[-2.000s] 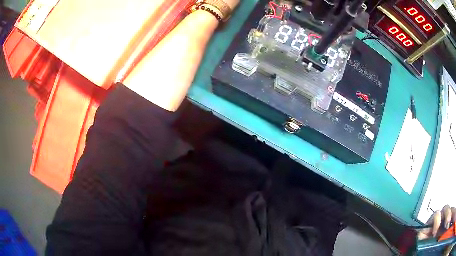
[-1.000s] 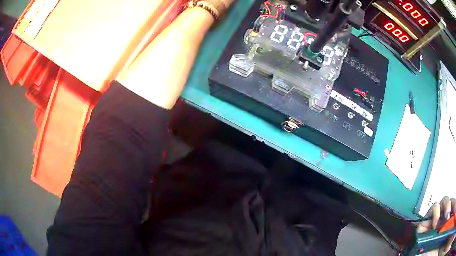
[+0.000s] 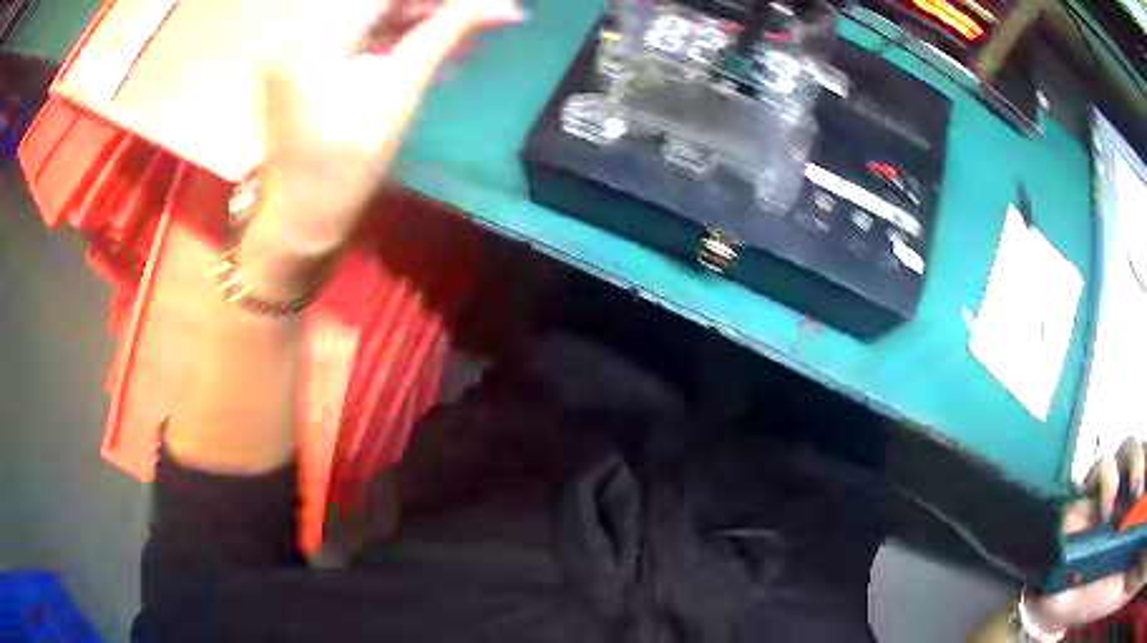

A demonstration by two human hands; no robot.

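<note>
My left hand (image 3: 330, 126) is blurred and overexposed above the red-orange tray (image 3: 201, 63) at the upper left, its fingers towards the top edge. A dark patch shows between its fingers; I cannot tell if it is a held thing. My right hand (image 3: 1109, 484), partly cut off at the lower right edge, is closed around the glue gun (image 3: 1097, 555) with dark green body and orange trigger. The black test fixture (image 3: 805, 270) sits on the bench, its clear acrylic plate (image 3: 717, 126) over blurred white digits (image 3: 686, 40).
A white paper slip (image 3: 1025, 320) lies right of the fixture. A large white sheet (image 3: 1119, 339) is at the right edge. An instrument with red digits (image 3: 950, 15) is cut off at the top. Ribbed red trays (image 3: 377, 364) stand at left, below the bench's front edge (image 3: 642, 295).
My left hand has come down and left from the top edge to above the tray. The fixture and instrument sit higher in view. The right hand still holds the glue gun.
</note>
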